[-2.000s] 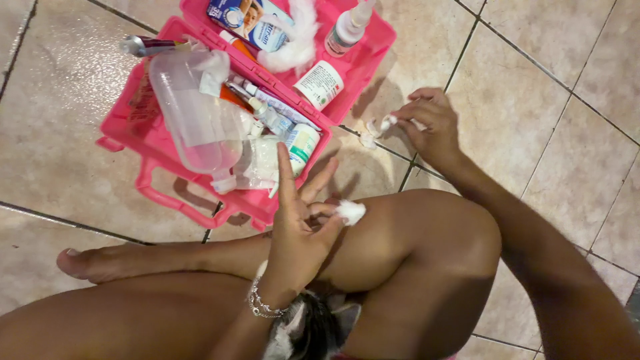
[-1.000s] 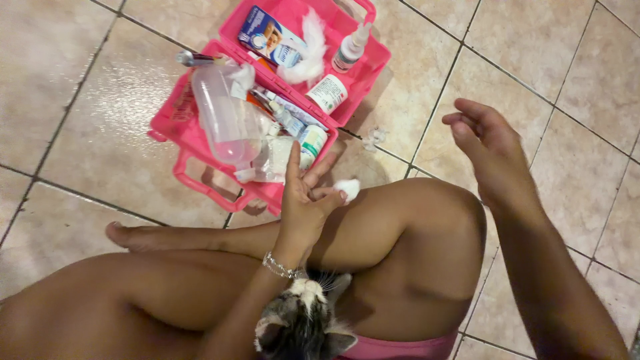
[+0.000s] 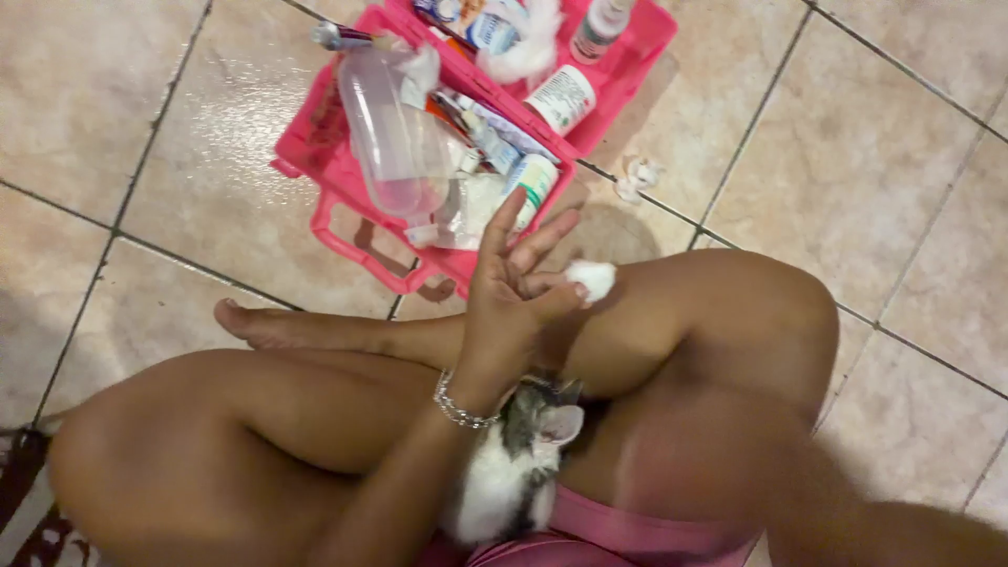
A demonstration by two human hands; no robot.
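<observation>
My left hand (image 3: 516,279) pinches a white cotton ball (image 3: 592,280) between thumb and finger, its other fingers spread. It hangs over my shin, close to the pink plastic case (image 3: 295,153). A silver chain bracelet (image 3: 465,409) circles that wrist. Under the wrist a grey and white kitten (image 3: 512,465) lies in my lap between my thighs, its face partly hidden. My right hand (image 3: 701,465) is a blur at the lower right, close to the camera, over my thigh; its fingers cannot be made out, nor whether it holds anything.
The open case holds a clear plastic bottle (image 3: 394,134), a white labelled bottle (image 3: 561,100), a dropper-type bottle (image 3: 600,31), cotton wool (image 3: 528,47), tubes and packets. Used-looking cotton bits (image 3: 638,177) lie on the tiled floor (image 3: 787,157) right of the case. Patterned fabric (image 3: 27,504) shows at lower left.
My right hand was by the cotton bits on the floor, rose away from them, and has come down toward my lap. My left hand keeps its pinch on the cotton ball.
</observation>
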